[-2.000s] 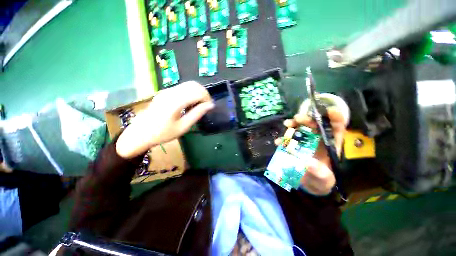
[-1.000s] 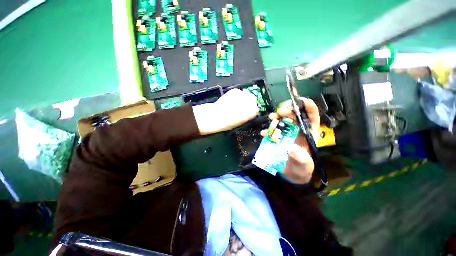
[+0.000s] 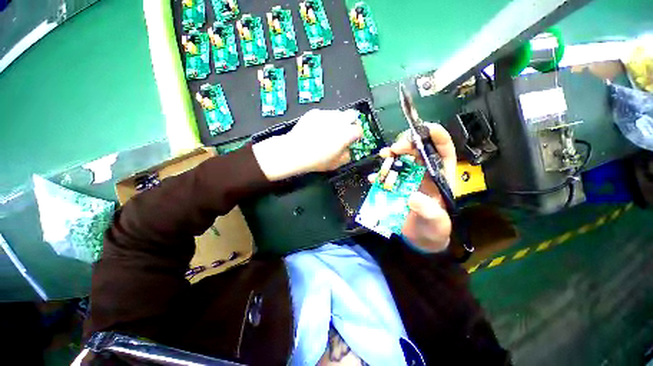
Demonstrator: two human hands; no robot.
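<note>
My right hand [image 3: 432, 214] holds a green circuit board [image 3: 390, 200] with yellow and black parts at its upper end. The same hand also holds a soldering iron [image 3: 428, 151], its thin tip pointing up and away. My left hand [image 3: 311, 143] reaches over the black bins. Its fingertips are at the bin of green components [image 3: 365, 136]. Whether they pinch a piece cannot be told. The hand and sleeve hide much of the neighbouring bins. A black bin with small brownish parts [image 3: 349, 193] lies just left of the held board.
Rows of boards [image 3: 272, 89] lie on a black mat [image 3: 240, 125]. A cardboard box [image 3: 233, 232] with dark capacitors is partly under my left sleeve. A clear bag [image 3: 71, 218] is far left. A metal arm [image 3: 494, 46], green wire reel [image 3: 551, 50] and yellow tray [image 3: 470, 178] are right.
My left hand has moved right from the area beside the cardboard box to the bin of green components. My right hand still holds the board and iron. The camera view has shifted.
</note>
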